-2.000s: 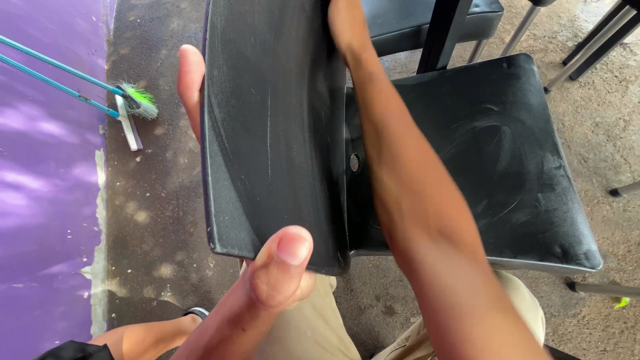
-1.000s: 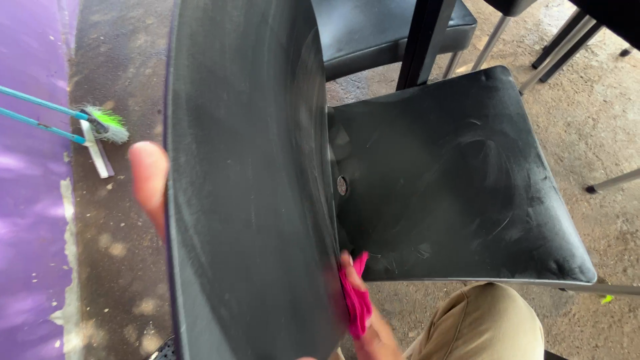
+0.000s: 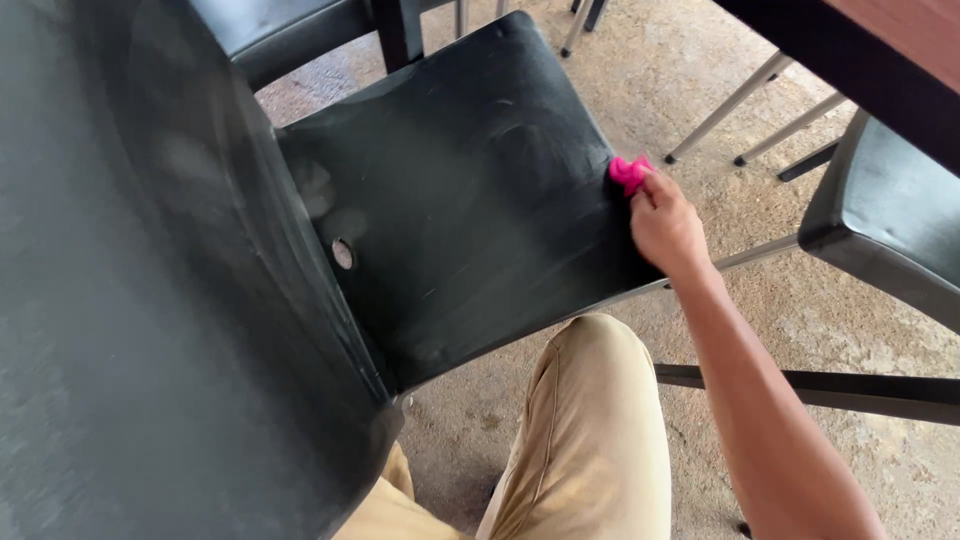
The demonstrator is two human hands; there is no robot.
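A pink cloth point(image 3: 630, 174) is bunched in the fingers of my right hand point(image 3: 667, 221), against the front edge of a black chair seat point(image 3: 465, 187). Pale streaks and smudges mark the seat, which has a small oval hole near its back. The chair's black backrest point(image 3: 150, 285) fills the left of the view, close to the camera. My left hand is out of view.
At the upper left stands another black chair point(image 3: 300, 41). A table edge point(image 3: 840, 67) crosses the upper right corner, above a further black seat point(image 3: 900, 217). Metal chair legs point(image 3: 727, 109) rest on the rough concrete floor point(image 3: 480, 427). My knee point(image 3: 600, 375) is just below the seat.
My right hand has moved with the pink cloth from beside the backrest's lower edge to the seat's front edge. My left hand, earlier at the backrest, has left the view. The view has shifted right.
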